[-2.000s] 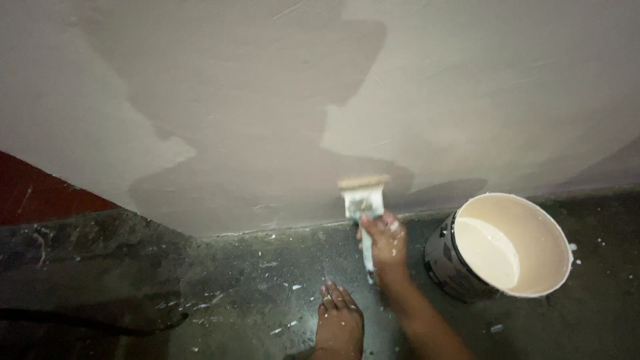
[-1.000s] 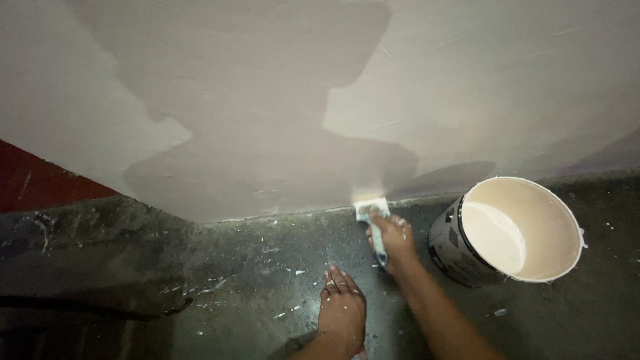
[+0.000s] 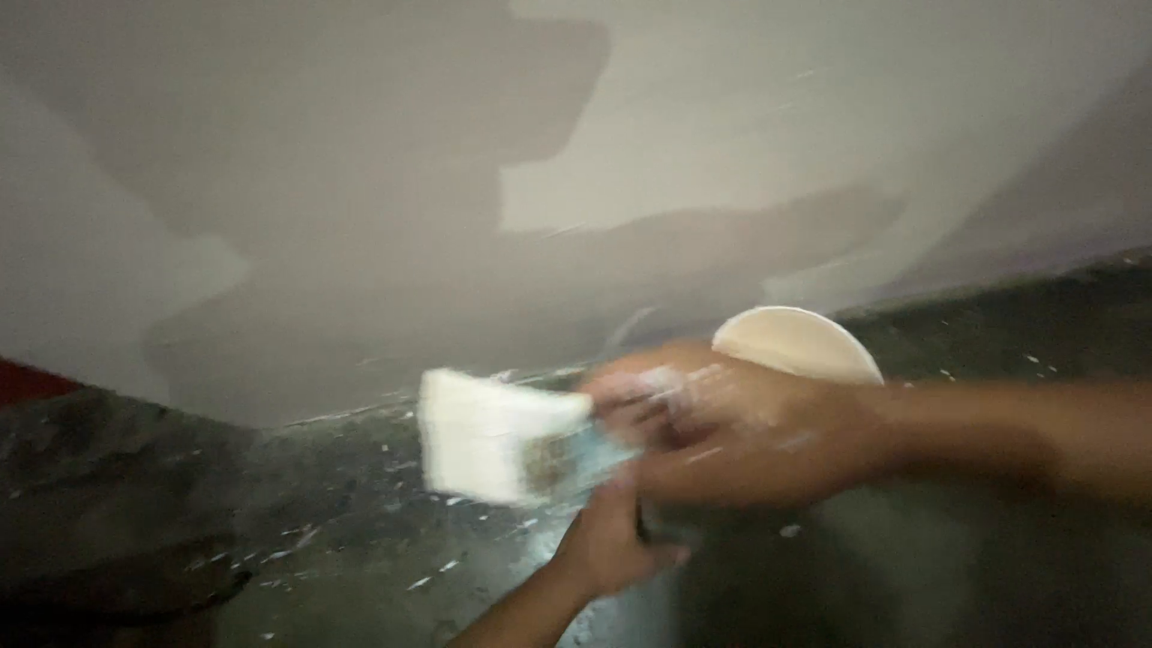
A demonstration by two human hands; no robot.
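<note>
My right hand [image 3: 729, 427], blurred and marked with pale paint, reaches in from the right. It grips the handle of a paintbrush [image 3: 486, 441], whose wide head points left and is thickly coated in cream-white paint. My left hand [image 3: 616, 544] is below, close to the brush handle and the right hand's fingers; whether it touches them cannot be told. Behind my right hand shows the pale inside and rim of a paint bucket [image 3: 801, 337]; its lower part is hidden. The wall [image 3: 360, 207] carries darker and lighter patches of coating.
Dark floor [image 3: 342, 531] with pale paint specks meets the wall along a slanting edge. A red surface [image 3: 31, 382] is at the far left. Below it, a dark cable or hose [image 3: 135, 616] lies on the floor.
The brush has come away from the wall's foot and now appears much larger, coated in paint, with its head pointing left. My right hand now partly covers the bucket. The view has shifted.
</note>
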